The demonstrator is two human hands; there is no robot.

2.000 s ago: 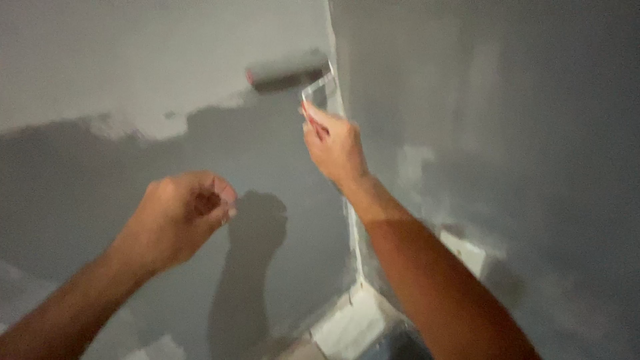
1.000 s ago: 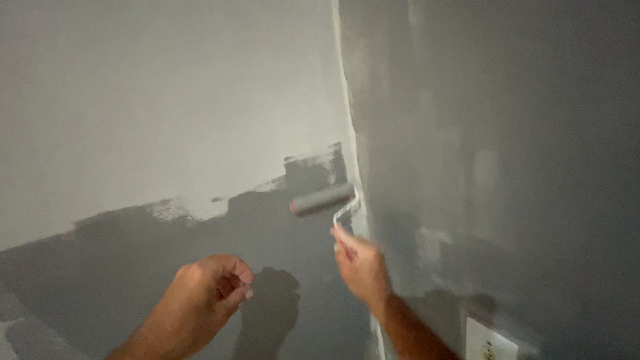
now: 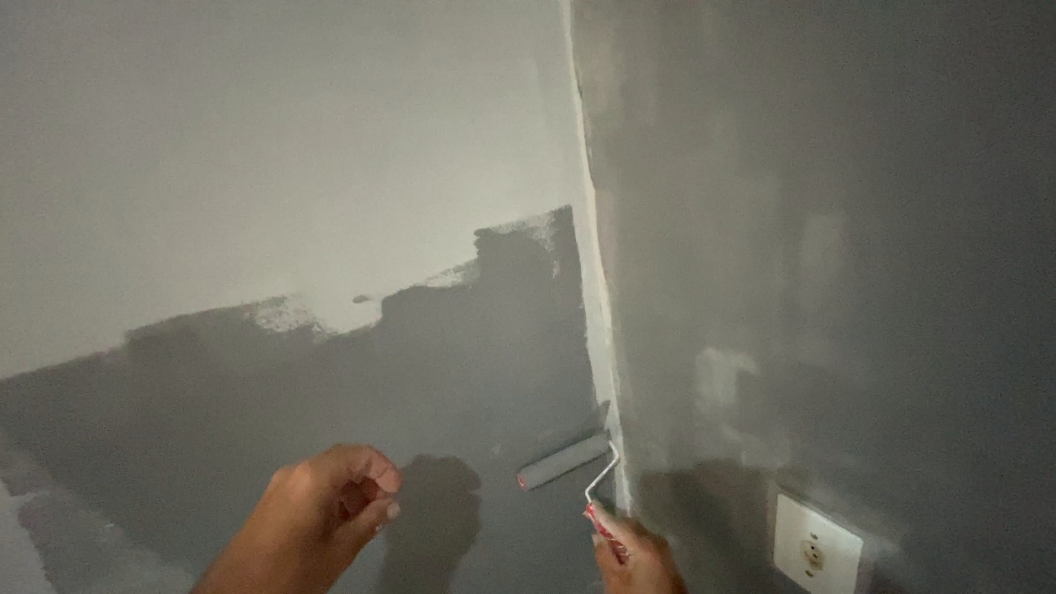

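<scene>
My right hand [image 3: 635,551] grips the red handle of a small paint roller [image 3: 565,462], low beside the corner between two walls. The roller's grey sleeve lies against the left wall, tilted up toward the corner, its bent wire frame at the right end. Dark grey paint [image 3: 462,355] covers the lower part of that wall with a ragged upper edge, and a narrow strip beside the corner is lighter. At the lower left my left hand [image 3: 334,503] is raised before the wall, fingers curled, with nothing visible in it; its shadow falls to the right.
A white wall socket [image 3: 817,544] sits low on the right wall [image 3: 742,272], which is patchy grey. The pale upper part of the left wall [image 3: 289,148] rises above the dark paint. A lighter patch [image 3: 16,528] shows at the lower left edge.
The roller in my right hand has moved down the wall along the corner. Dark paint now reaches higher beside the corner than two seconds ago. My left hand stays curled. The view has shifted.
</scene>
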